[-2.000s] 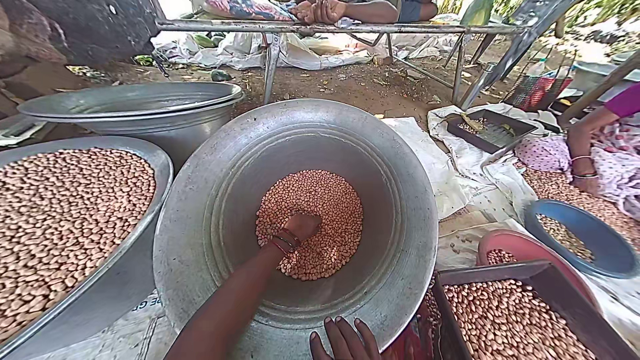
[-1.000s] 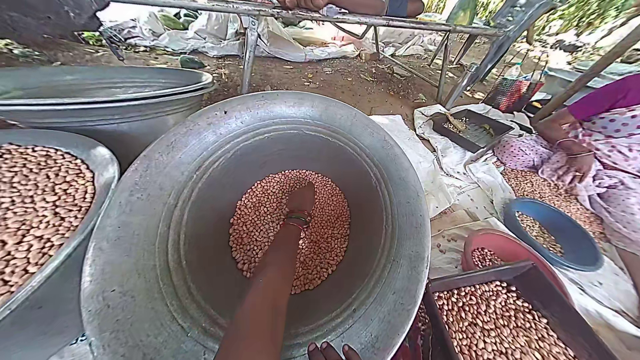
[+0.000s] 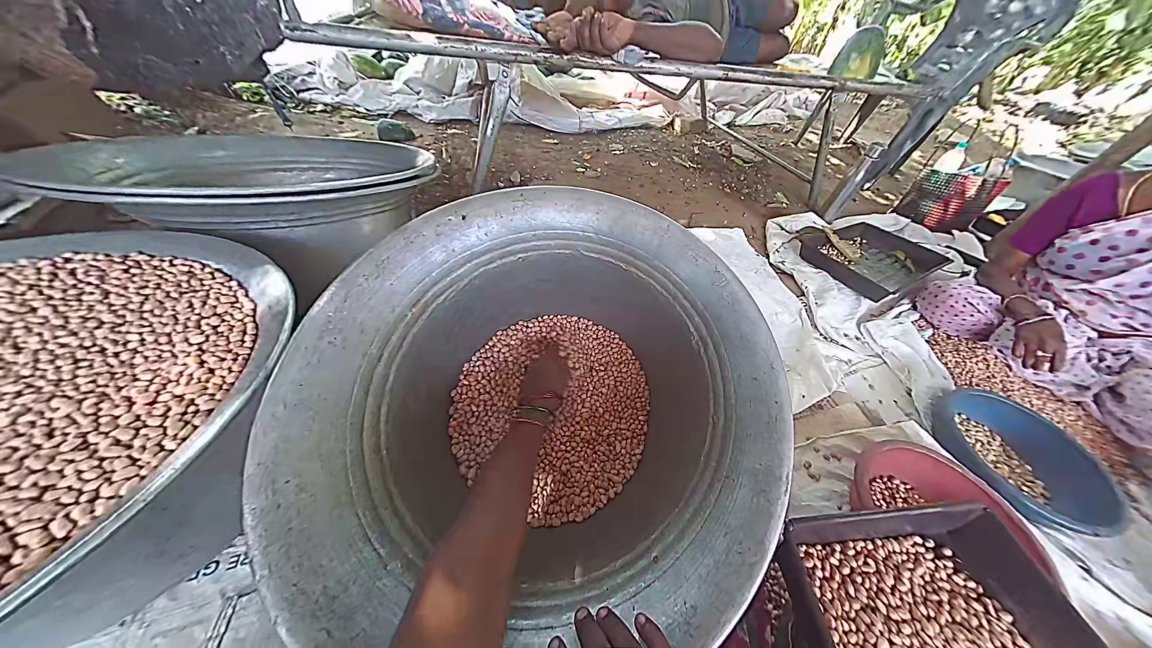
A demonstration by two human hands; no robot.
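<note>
A large round metal pot [image 3: 310, 378] with a wide flared rim fills the middle of the head view. Pinkish-brown kernels, either nuts or beans, [image 3: 598, 418] lie in its bottom. My left hand [image 3: 545, 373] reaches down into them, with thin bangles at the wrist; its fingers are sunk among the kernels and hidden, so its grasp cannot be told. At the bottom edge, my right hand [image 3: 616, 630] shows only its fingers, slightly apart on the pot's near rim, holding nothing visible.
A metal vessel of larger kernels [image 3: 99, 378] stands left, below stacked metal basins [image 3: 216, 166]. Right are a dark tray of kernels [image 3: 909, 585], a red basin [image 3: 900, 454], a blue basin [image 3: 1080, 495] and a seated person [image 3: 1039, 337]. Behind is a metal-framed bench [image 3: 576, 58] with another person's hands.
My left hand has shifted within the kernels, its fingers now sunk deeper than two seconds ago. My right hand stays at the near rim.
</note>
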